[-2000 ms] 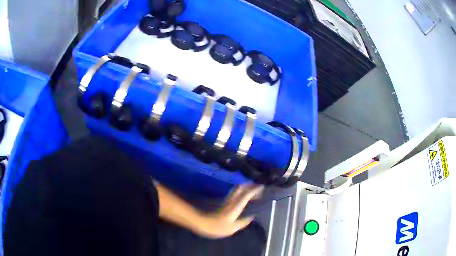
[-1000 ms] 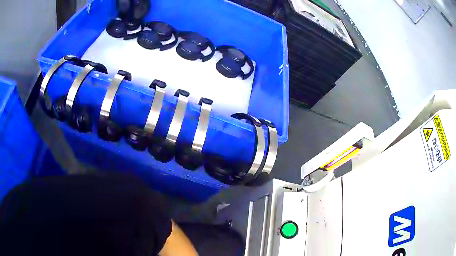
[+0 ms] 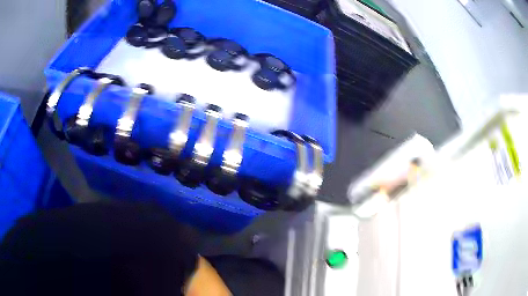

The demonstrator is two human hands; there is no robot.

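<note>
Several black headphones with silvery bands [image 3: 206, 144] hang over the near rim of a blue tote [image 3: 246, 29]. More black headphones [image 3: 223, 55] lie in a row on the white liner [image 3: 168, 78] inside it. Only a wrist or forearm [image 3: 207, 280] shows at the bottom edge, below a black sleeve; its hand is cut off by the frame. I cannot see either of my hands, nor whether they hold anything. The view is blurred.
The white test box [image 3: 428, 231], its lid down, stands at the right, with a green button [image 3: 336, 258] and a blurred blue logo. Black trays [image 3: 370, 63] are stacked behind the tote. Another blue tote [image 3: 14, 156] is at the left edge.
My hand, seen near the tote's right front corner two seconds ago, has left the picture at the bottom. The view has shifted; the hanging headphones look the same.
</note>
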